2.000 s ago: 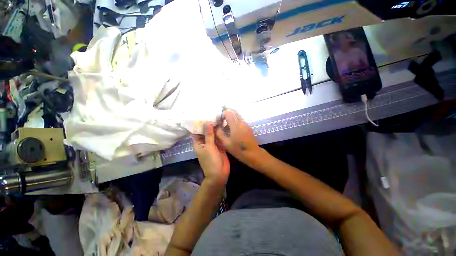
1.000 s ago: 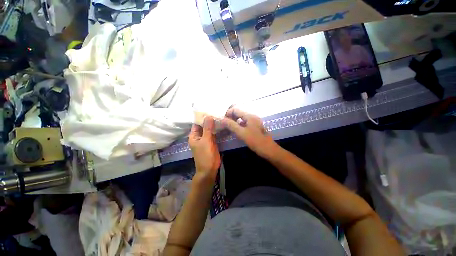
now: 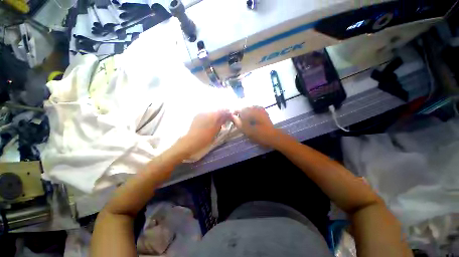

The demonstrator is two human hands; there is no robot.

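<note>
A large heap of white to cream cloth (image 3: pixel 121 125) lies on the table left of and in front of the needle area. My left hand (image 3: pixel 207 129) grips its near right edge, with the fingertips near the presser foot. My right hand (image 3: pixel 254 124) pinches the same edge, its fingertips almost touching those of my left hand. The sewing machine (image 3: pixel 266 42), marked JACK, stands just beyond my hands. Its needle area (image 3: pixel 235 89) is washed out by the lamp glare, so the needle tip and the stitching cannot be made out.
Thread snips (image 3: pixel 277 89) lie right of the needle area. A lit smartphone (image 3: pixel 319 80) with a white cable lies farther right, then a black crossed scrap (image 3: pixel 391 79). Grey and black cut parts (image 3: pixel 103 27) are stacked behind at left. Greyish-white cloth (image 3: pixel 402 165) lies at lower right.
My hands have moved up toward the needle area with the cloth edge, and my left forearm now reaches across from the left. The view has shifted, so the machine and phone appear farther left and lower.
</note>
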